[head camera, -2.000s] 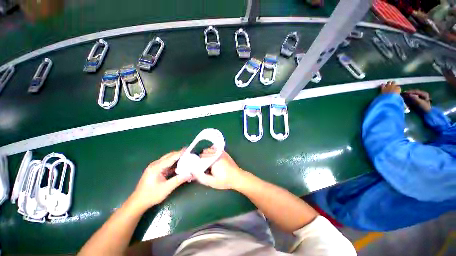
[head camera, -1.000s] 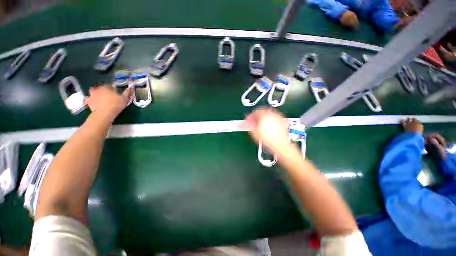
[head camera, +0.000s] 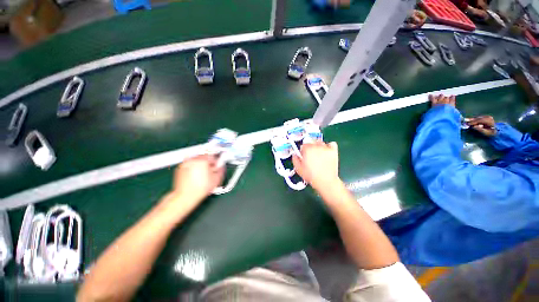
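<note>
My left hand (head camera: 198, 175) holds coiled cables with blue labels (head camera: 224, 140) over the pale guide rail; they are blurred and look like two overlapping. My right hand (head camera: 322, 165) is at a cluster of coiled cables with blue labels (head camera: 283, 148) on the near worktop by the rail. Its fingers grip at least one; its fingertips partly hide the cluster, so I cannot tell how many it holds. A plain coiled cable (head camera: 40, 151) lies on the belt at the left. A pile of plain cables (head camera: 62, 245) stands on the worktop at the lower left.
The green belt (head camera: 177, 112) carries spaced coils beyond the guide rail (head camera: 106, 177). A grey support post (head camera: 363, 56) slants down to the rail just right of my right hand. A person in blue sleeves (head camera: 467, 183) works close on the right. A red tray (head camera: 446, 13) is at the far right.
The plain coil left my hands onto the belt and moved left. My left hand took labelled coils from the belt and came back right. The right-hand belt pair is now by the rail.
</note>
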